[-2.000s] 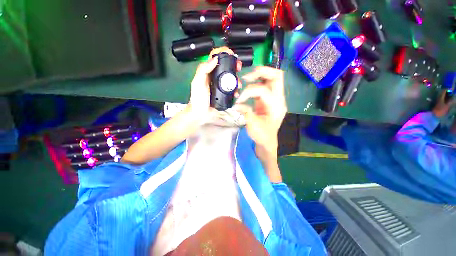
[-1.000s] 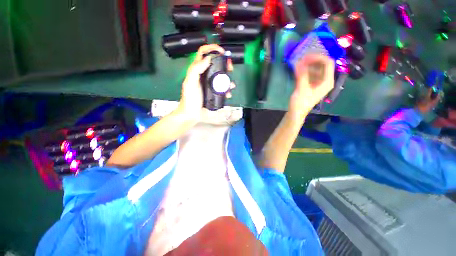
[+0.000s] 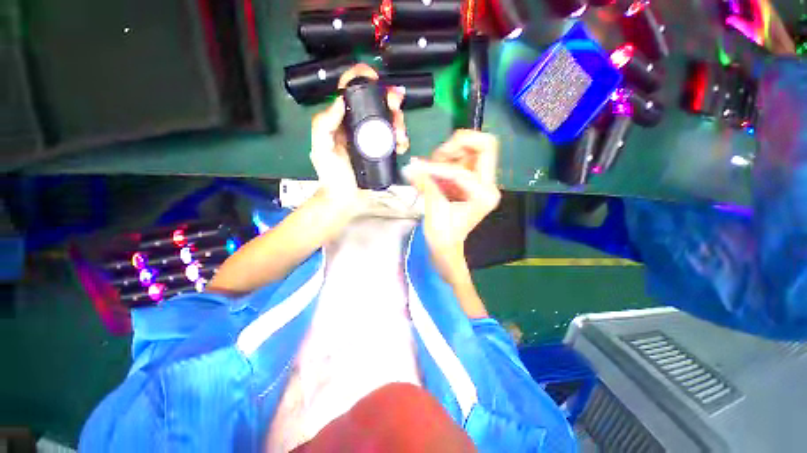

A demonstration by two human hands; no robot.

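My left hand [image 3: 333, 146] is closed around a black cylindrical light unit [image 3: 379, 165] and holds it upright in the view at the bench's near edge. A round white disc [image 3: 373, 138] is on the unit's side. My right hand [image 3: 460, 186] is just right of the unit's lower end, thumb and fingertips close together. Whether a small screw is between them is too blurred to tell. The blue screw bin [image 3: 555, 87], full of silver grains, stands on the bench to the right. The electric screwdriver [image 3: 476, 81] lies between bin and units.
Several black light units [image 3: 341, 30] lie behind my hands, others around the bin. A large black tray [image 3: 115, 75] is at left. A filled tray [image 3: 165, 262] is below the bench edge. A grey vented case [image 3: 677, 376] and a person's blue sleeve [image 3: 708, 239] are at right.
My right hand has come back from the blue screw bin to beside the held unit. My left hand still holds the unit. The person at right has moved closer to the bench.
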